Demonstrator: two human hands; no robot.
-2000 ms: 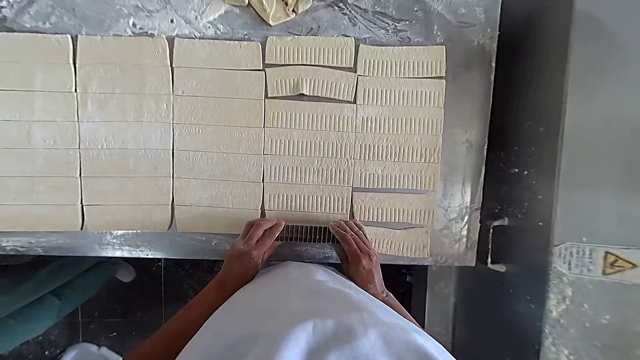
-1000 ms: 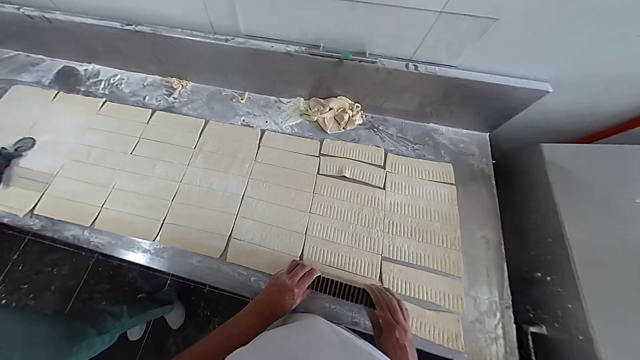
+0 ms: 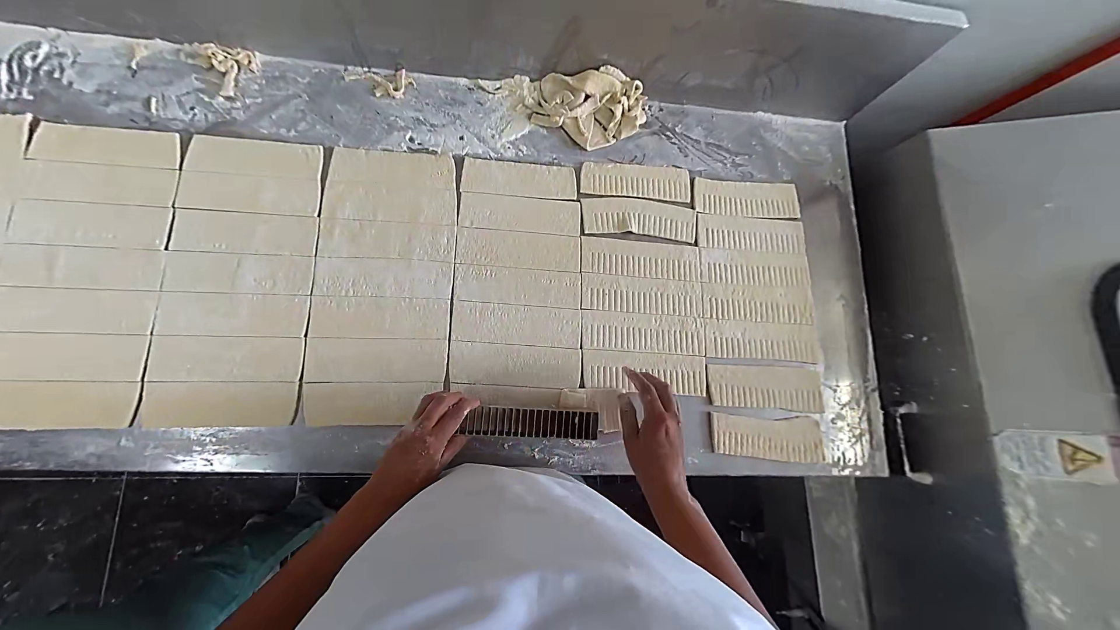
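My left hand (image 3: 430, 433) grips the left end of a metal multi-blade dough cutter (image 3: 529, 423) at the table's front edge, over the lowest piece of the fourth column. Just right of the cutter is my right hand (image 3: 652, 420), fingers spread, at a small strip of dough (image 3: 606, 407) whose outline is blurred. Whether it touches the dough I cannot tell. Rectangular dough pieces (image 3: 227, 313) lie in columns across the steel table. The two rightmost columns bear rows of short slits (image 3: 643, 334); in one piece (image 3: 637, 220) near the top, the edge is buckled. Pieces to the left look smooth.
Crumpled dough scraps (image 3: 591, 105) lie along the floured back of the steel table (image 3: 350, 118), below a metal backsplash (image 3: 525, 44). A grey machine housing (image 3: 1041, 262) with a warning sticker stands at right. Green clothing of another person (image 3: 201, 569) shows below the table, lower left.
The cutter and my left hand have moved left from the slit column to beside the neighbouring smooth one. My right hand has let go of the cutter's right end. The view has shifted.
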